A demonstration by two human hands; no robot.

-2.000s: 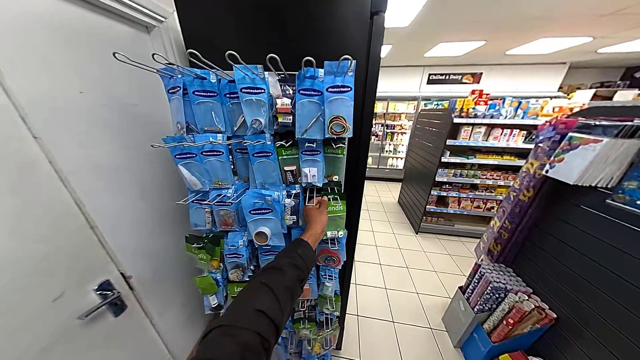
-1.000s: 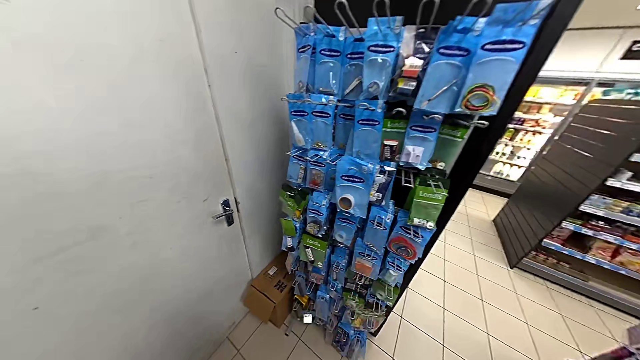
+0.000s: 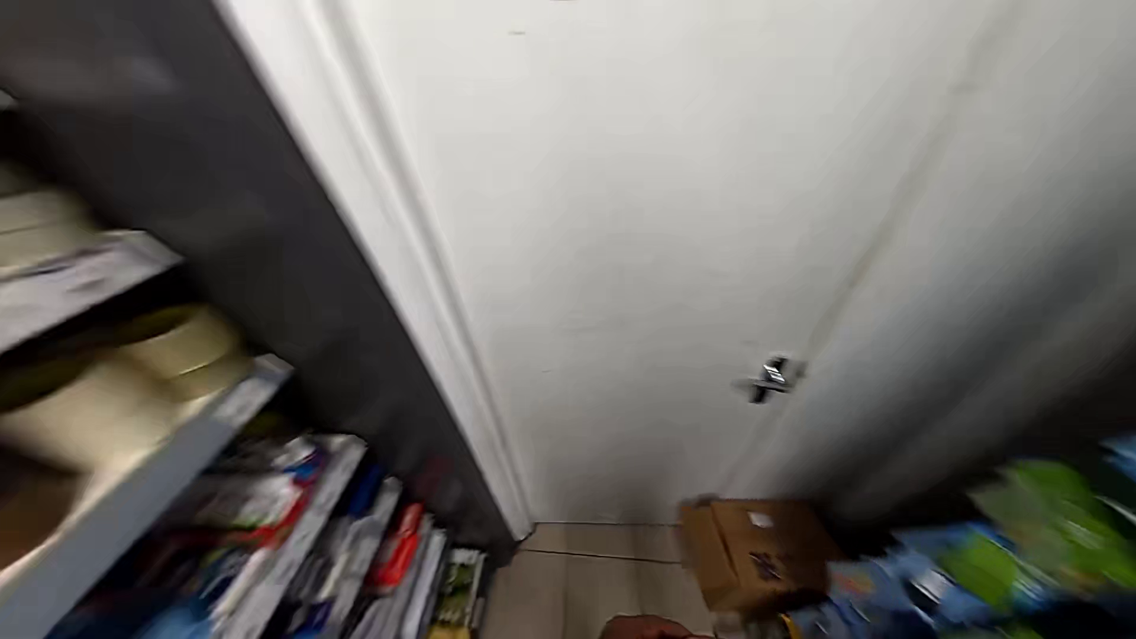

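Note:
Only a small, blurred part of one of my hands [image 3: 646, 627] shows at the bottom edge, right of centre. Whether it is my left hand or my right hand cannot be told, and its fingers and anything in them are cut off by the frame. The other hand is out of sight. Right of the visible hand, a brown cardboard box [image 3: 763, 550] stands on the floor. Farther right hang blue and green packets [image 3: 976, 568], strongly blurred.
A white door [image 3: 621, 266] with a metal handle [image 3: 770, 380] fills the middle. Shelves on the left hold pale, rounded items [image 3: 186, 346] above magazines or similar printed goods [image 3: 399, 550]. A dark panel [image 3: 328, 311] stands beside the door frame. Tiled floor [image 3: 603, 577] lies below.
The view has swung strongly left and down, bringing the left shelves into sight. Two seconds ago a dark-sleeved arm reached to the hanging packets; one second ago no hand showed.

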